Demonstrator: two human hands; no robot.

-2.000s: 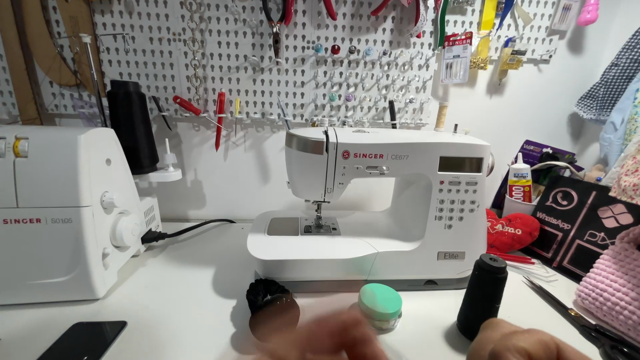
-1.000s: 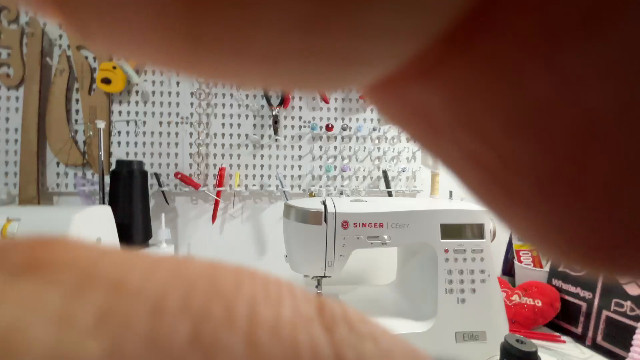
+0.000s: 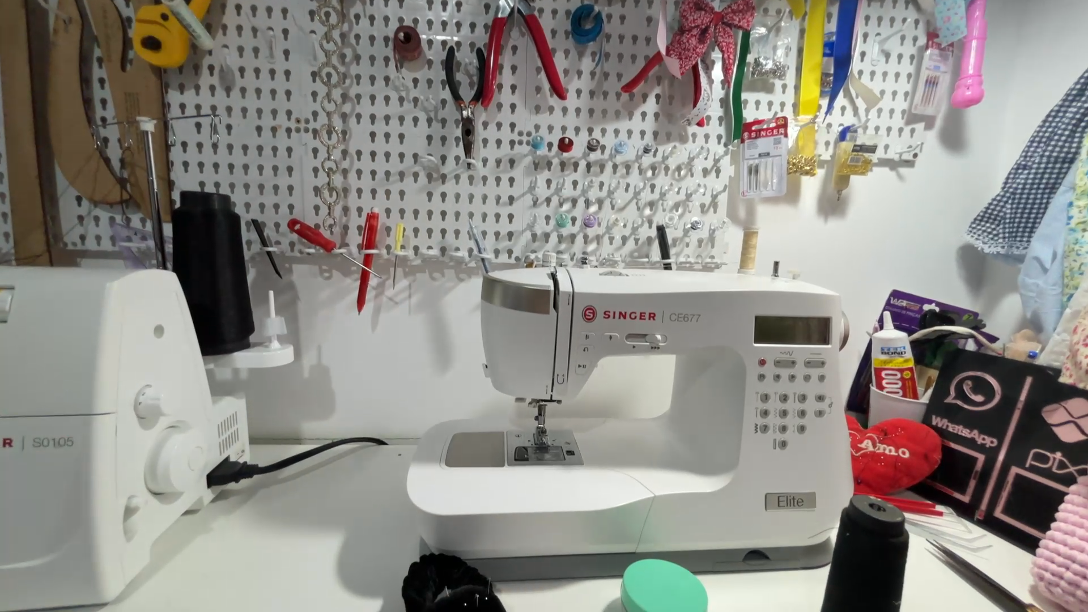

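Note:
Neither my left hand nor my right hand shows in the head view now. A white Singer sewing machine (image 3: pixel 697 476) stands at the centre, its needle and presser foot (image 3: pixel 541 425) over the needle plate. Before its base lie a black gathered fabric item (image 3: pixel 449 585), cut off by the lower edge, and a container with a mint-green lid (image 3: pixel 664 586). A black thread cone (image 3: pixel 865 557) stands at the machine's front right corner.
A second white Singer machine (image 3: pixel 59 493) stands left, beside a large black thread cone (image 3: pixel 212 272). Behind hangs a pegboard (image 3: pixel 382 170) with pliers (image 3: pixel 466 102) and ribbons. Scissors (image 3: pixel 977 574), a red heart cushion (image 3: pixel 892 455) and a black sign (image 3: pixel 977 501) are at right.
Both hands, low in front two seconds ago, then blurred and close to the camera, have left the view. The phone at lower left has gone from view as the view tilted up.

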